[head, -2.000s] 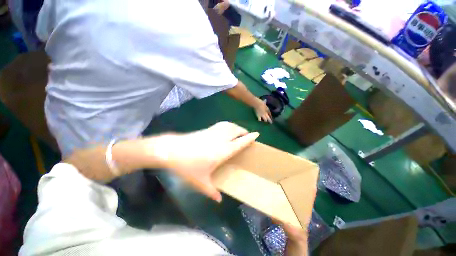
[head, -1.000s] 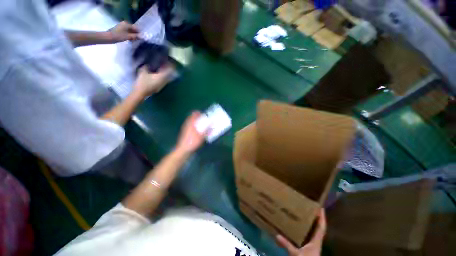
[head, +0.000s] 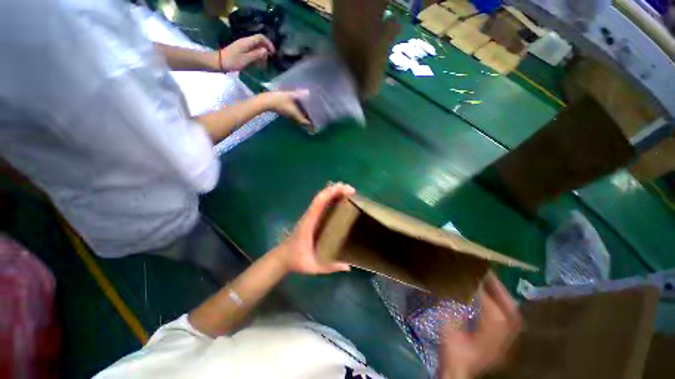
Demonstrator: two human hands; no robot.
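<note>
An open brown carton (head: pixel 337 235) is held between my hands over the green bench, its dark mouth facing me. My left hand (head: pixel 314 233) grips its left end, thumb and fingers on either side. My right hand (head: pixel 485 333) is blurred at its right end, fingers against the carton. A bubble bag (head: pixel 425 314) lies below the carton, partly hidden by it and by my right hand. The carton's inside is too dark to tell what it holds.
A co-worker (head: pixel 96 126) at the left holds a bubble bag (head: pixel 322 92). White leaflets (head: pixel 413 55) lie on the green bench (head: pixel 437 163). Other cartons (head: pixel 566 155) stand at the right, with another bubble bag (head: pixel 577 252) near the metal frame. Tan cardboard pieces (head: pixel 474 33) lie at the far side.
The carton has tipped from upright to lying over. My left hand no longer shows the white leaflet and now grips the carton. The co-worker's hands have moved right with a bubble bag.
</note>
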